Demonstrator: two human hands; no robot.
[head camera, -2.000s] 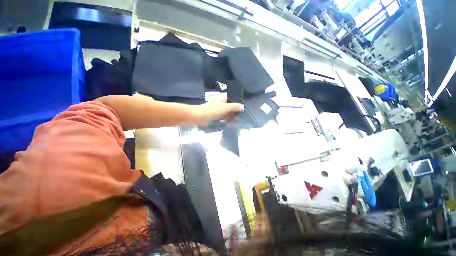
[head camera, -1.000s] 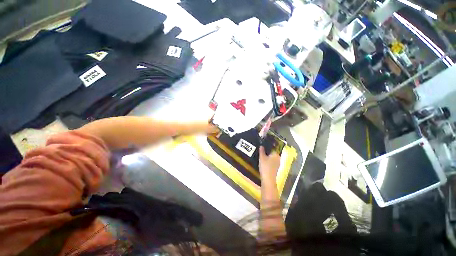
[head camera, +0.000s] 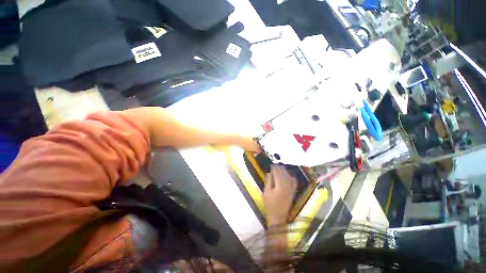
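The white sewing machine head (head camera: 306, 136) with a red mark stands over the yellow-brown clamp frame (head camera: 248, 178). Black fabric (head camera: 261, 161) lies inside the frame under the head. My left hand (head camera: 246, 144) is at the frame's far left corner, its fingertips partly hidden beside the head. My right hand (head camera: 281, 187) lies over the black fabric inside the frame, fingers bent down onto it. Hair in front covers part of my right forearm. Whether either hand grips the fabric does not show. No white label shows in the frame.
Stacked black panels (head camera: 80, 40) with white labels (head camera: 146, 52) lie at the upper left. A blue loop (head camera: 371, 120) and red-and-black snips (head camera: 354, 148) are on the head. Dark fabric (head camera: 160, 210) lies near my lap. A pale-framed screen (head camera: 426, 248) is at the lower right.
The view has turned, so the head sits further right. My right hand has moved from the frame's right side to over the fabric, where the label showed. My left hand stays at the frame's corner.
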